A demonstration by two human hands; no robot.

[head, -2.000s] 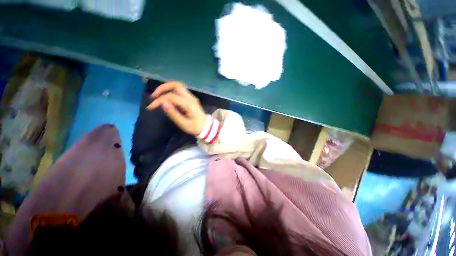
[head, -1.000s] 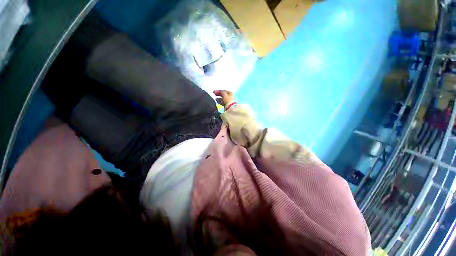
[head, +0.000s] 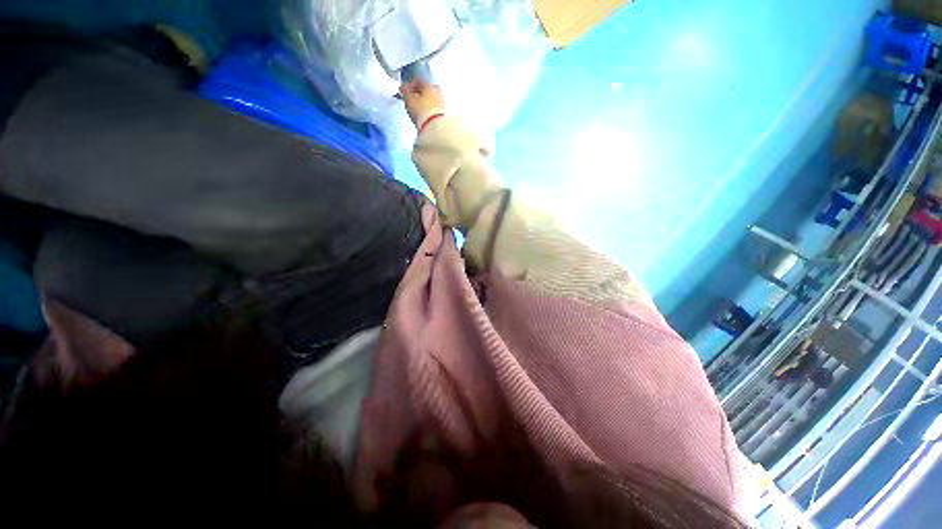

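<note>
A large crinkled clear plastic bag point(head: 336, 62) lies on the floor at the top centre. A white piece with a dark outline point(head: 413, 33) lies in or on it. My right hand point(head: 420, 100) reaches down to the near edge of this piece, with its fingertips at a small dark grey part point(head: 416, 72). The hand is small and overexposed, so whether the fingers grip anything cannot be told. My left hand is not in view.
A blue plastic surface point(head: 294, 114) is beside my dark-trousered legs point(head: 227, 196). A brown cardboard edge point(head: 581, 16) is at the top. A blue stool point(head: 897, 43) and metal racks point(head: 878, 341) stand on the right.
The view has swung from the green bench with its white pile down to the floor. My right hand has moved from beside the bench to the white piece at the bag.
</note>
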